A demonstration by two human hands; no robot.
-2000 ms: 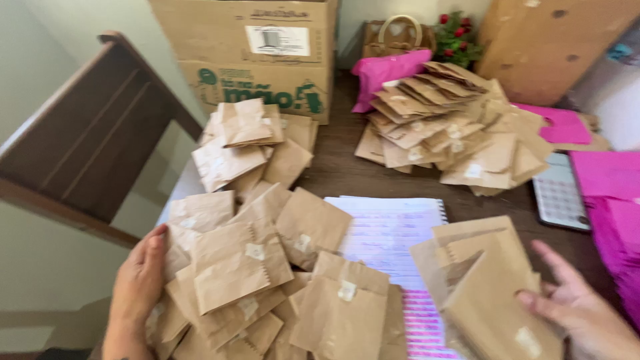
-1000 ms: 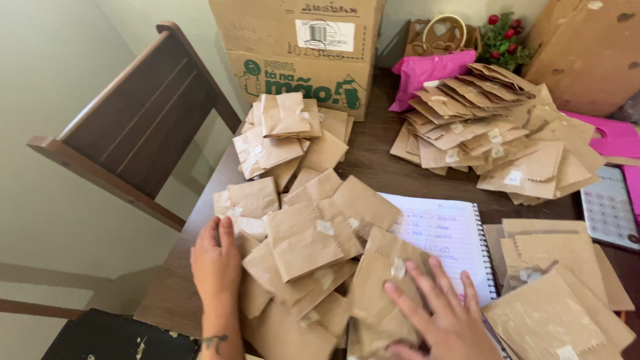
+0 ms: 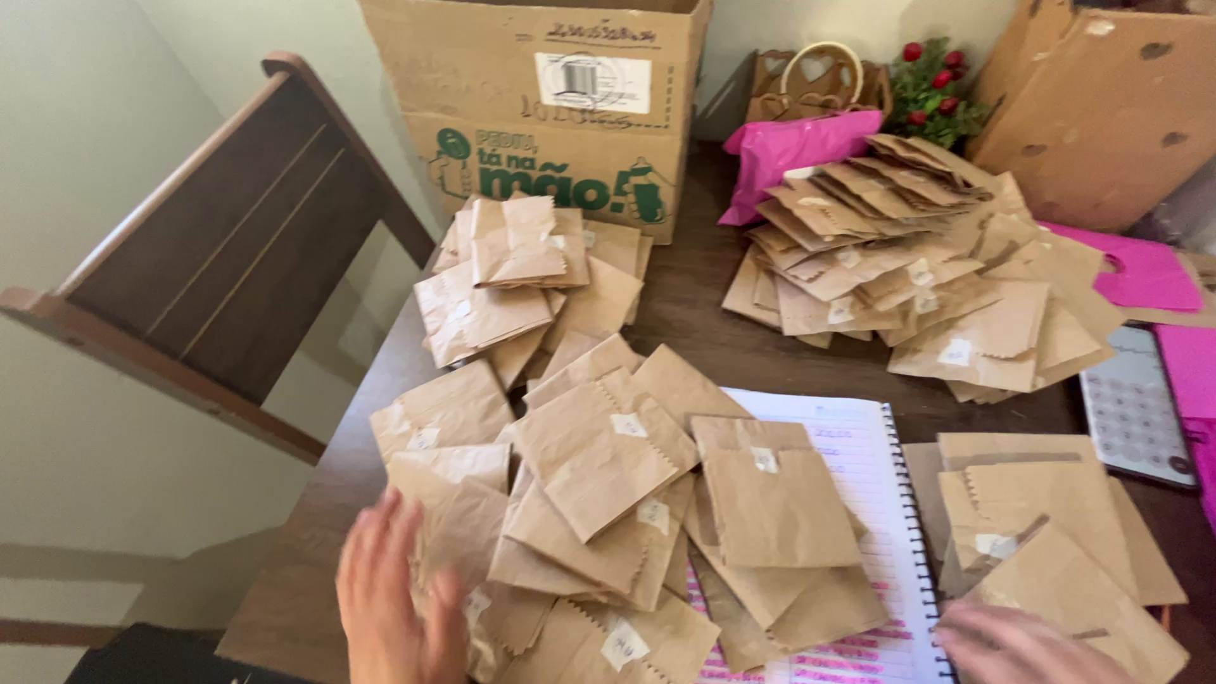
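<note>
Folded brown paper bags (image 3: pixel 598 456), sealed with small white stickers that bear writing, lie heaped at centre left, partly over a spiral notebook (image 3: pixel 855 427) with handwritten lines. My left hand (image 3: pixel 394 589) is blurred at the left edge of this heap, fingers apart, holding nothing visible. At lower right my right hand (image 3: pixel 1016 646) is beside a smaller pile of paper bags (image 3: pixel 1035 494), near the notebook's spiral; it is blurred and cut off by the frame, so whether it grips a bag is unclear. Further paper bags stand piled before the box (image 3: pixel 522 247) and at back right (image 3: pixel 902 247).
A large cardboard box (image 3: pixel 456 85) stands at the back of the wooden table (image 3: pixel 313 541), with a wooden chair (image 3: pixel 256 228) to its left. Behind the right pile are a pink plastic bag (image 3: pixel 798 152), a small basket and a red-berried plant (image 3: pixel 936 95). A calculator (image 3: pixel 1135 408) lies at right.
My right hand has moved right, from the central heap to beside the smaller right pile. Two seconds ago it was near several bags over the notebook's right side. My left hand stays by the heap's left edge.
</note>
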